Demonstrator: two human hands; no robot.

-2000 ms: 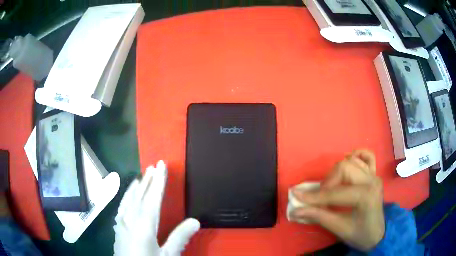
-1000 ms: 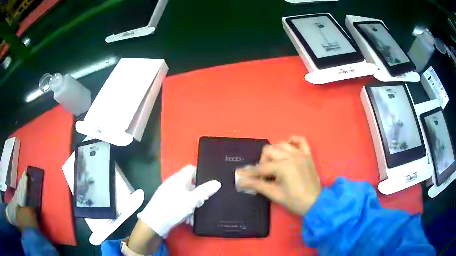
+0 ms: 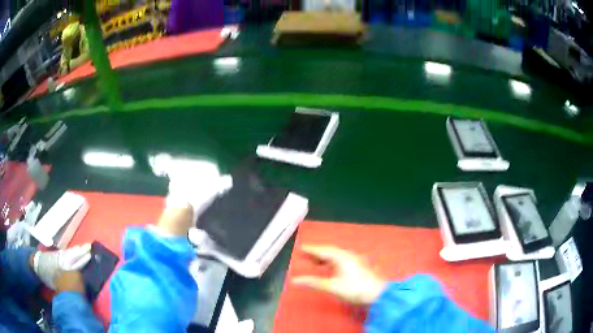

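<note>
A dark e-reader, blurred, lies over the top of a white retail box left of the red mat. My left hand, in a white glove, is at the e-reader's upper left edge and appears to hold it; the fingers are blurred. My right hand is bare, above the left part of the mat, with thumb and fingers apart. No cloth shows in it. A second e-reader lies on a box below, partly hidden by my left sleeve.
Boxes with e-readers stand at the right, near a translucent bottle. Another boxed e-reader is ahead, and one farther right. At the left, a neighbour's gloved hand holds a dark device. A bright green strip crosses the bench.
The view has tilted up. The e-reader has gone from the mat to the white box at the left. My left hand has moved left and forward; my right hand has come off the e-reader and opened.
</note>
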